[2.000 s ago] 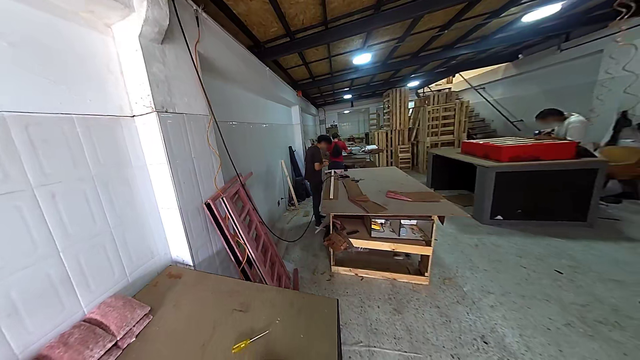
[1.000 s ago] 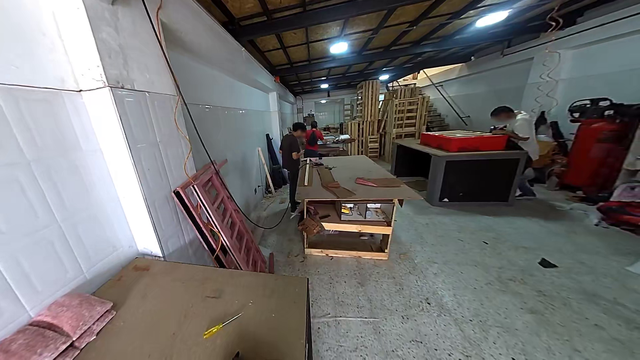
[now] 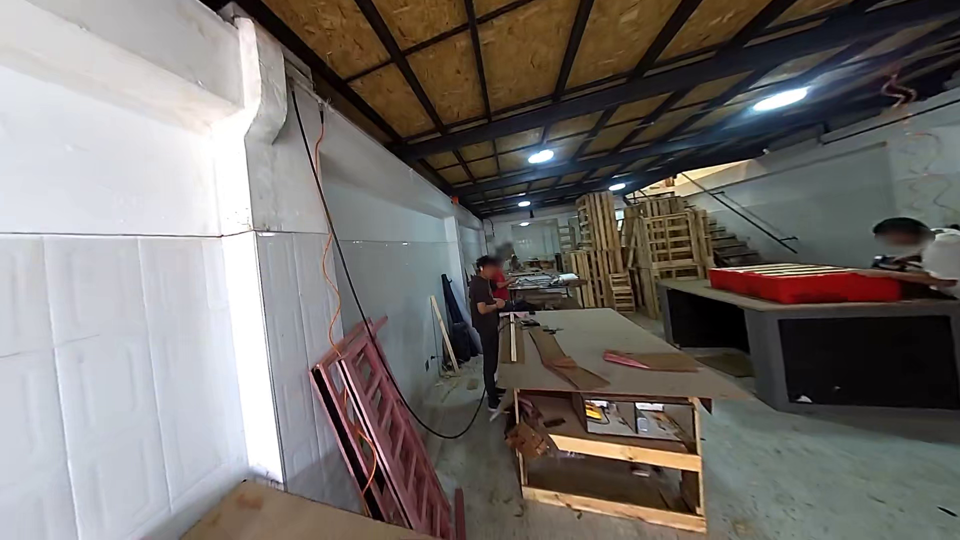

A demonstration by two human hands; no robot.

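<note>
Neither my left hand nor my right hand shows in the head view, so what they hold or touch is hidden. At the bottom edge is the corner of a brown-topped table (image 3: 300, 517), the nearest surface. Beyond it, a wooden workbench (image 3: 600, 330) carries brown material strips (image 3: 559, 360), a folded piece with a pinkish edge (image 3: 649, 361) and a narrow light strip (image 3: 513, 337). Its lower shelves hold boxes (image 3: 637, 420) and crumpled brown material (image 3: 528, 439).
Reddish slatted frames (image 3: 382, 435) lean at the left wall beside a hanging black cable (image 3: 337, 255). One person (image 3: 486, 322) stands at the workbench's left, another behind. At right, a person (image 3: 919, 255) is by a red slatted base (image 3: 802, 285) on a grey desk. Pallets (image 3: 667, 247) are stacked behind.
The view has swung upward and left. The yellow-handled tool and pink folded pieces on the near table, seen earlier, are out of view.
</note>
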